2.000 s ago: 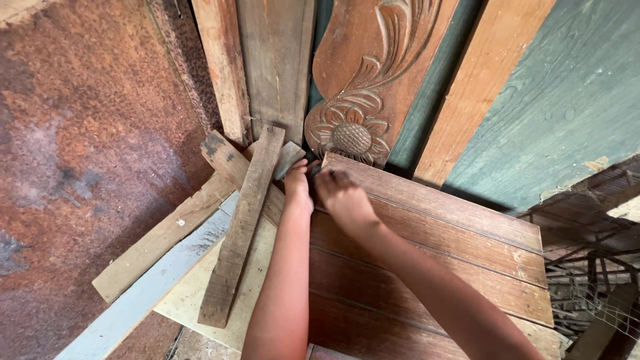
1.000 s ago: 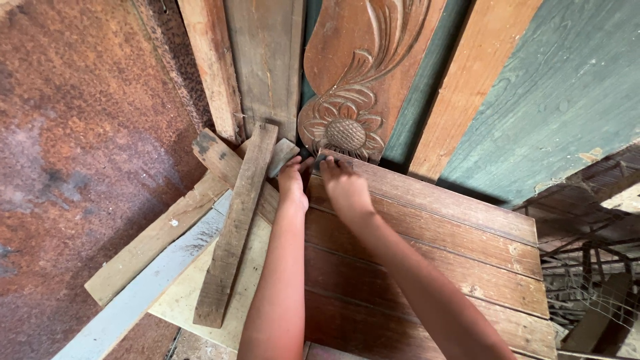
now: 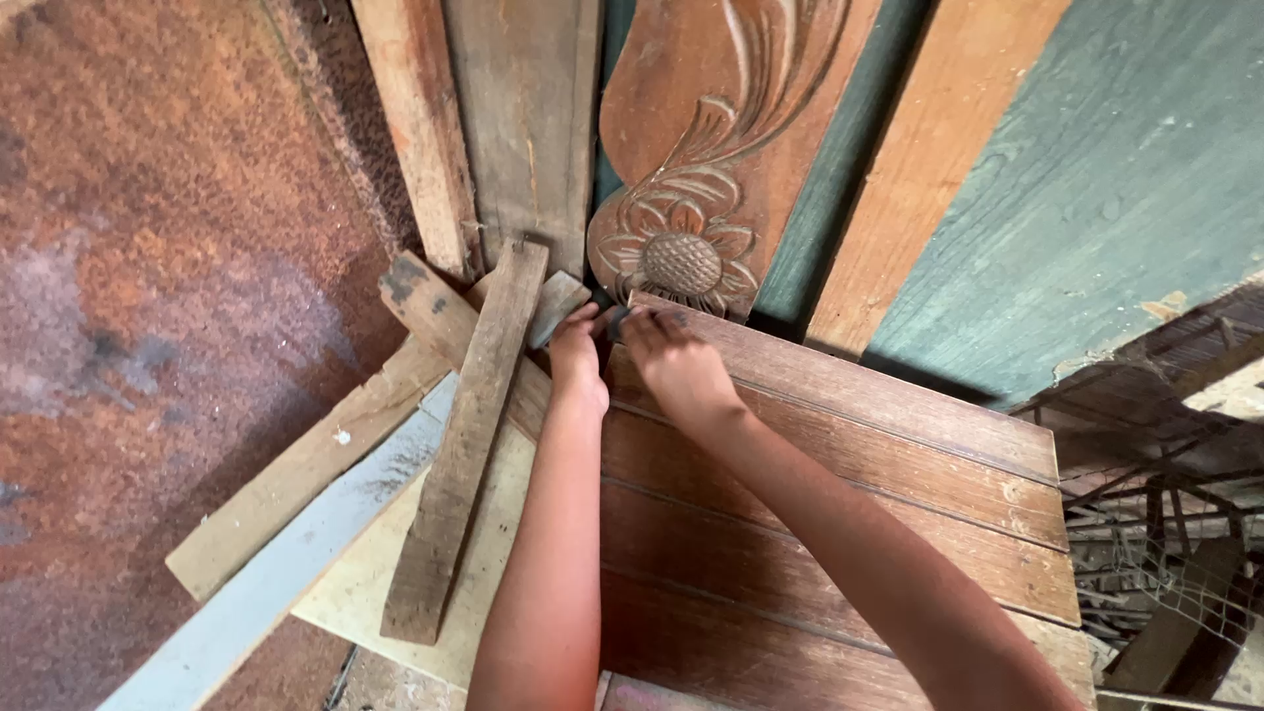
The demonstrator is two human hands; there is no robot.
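My right hand [image 3: 681,370] is closed around a small dark object [image 3: 618,322] at the back left corner of a slatted wooden tabletop [image 3: 948,405]; what the object is cannot be told. Close beside it, my left hand [image 3: 576,351] has its fingers up near the same object and the end of a short wood offcut [image 3: 560,304]. Whether the left fingers grip anything is hidden. Just behind both hands stands a carved wooden panel with a sunflower [image 3: 681,262].
Loose wooden battens [image 3: 474,434] and a pale painted strip [image 3: 326,533] cross at the left, over a cream board [image 3: 395,583]. A rusty metal sheet [image 3: 168,296] stands at far left. Upright planks [image 3: 918,148] lean behind. Wire mesh [image 3: 1165,573] lies at right.
Both hands stay at the tabletop's back left corner, with the right hand's fingers shifting slightly around the dark object. The battens keep their places.
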